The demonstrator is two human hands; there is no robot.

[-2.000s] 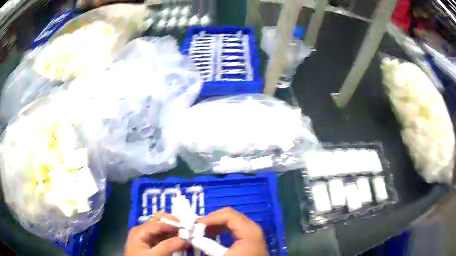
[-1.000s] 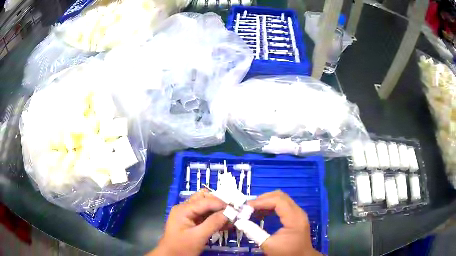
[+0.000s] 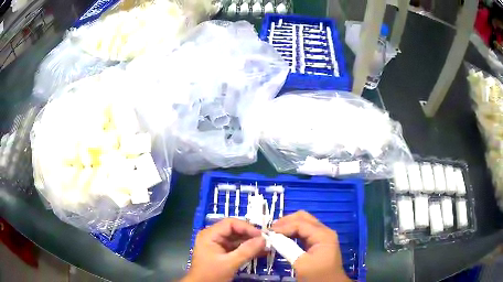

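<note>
A white housing (image 3: 284,248) is held in the fingertips of my right hand (image 3: 315,242) above the near blue parts tray (image 3: 331,204). My left hand (image 3: 227,249) pinches a small white piece against the housing's upper left end; the fingers mostly hide that piece. T-shaped stem sub-assemblies (image 3: 226,199) lie in the left part of the tray, with several thin white stems bunched just beyond my fingers. At the right, a clear blister tray (image 3: 471,205) holds white blocks in two rows.
Bag of cream parts (image 3: 91,160) at left, bag of translucent parts (image 3: 215,118) centre, bag of white housings (image 3: 331,126) behind the near tray. Far blue tray (image 3: 317,82) with stems, rack legs (image 3: 449,60), water bottle (image 3: 376,60), large cream-parts bag (image 3: 491,115) far right.
The whole view has shifted, so the trays and bags appear farther right than two seconds ago. The two small white blocks seen between my fingertips earlier no longer show; both hands still meet at the housing.
</note>
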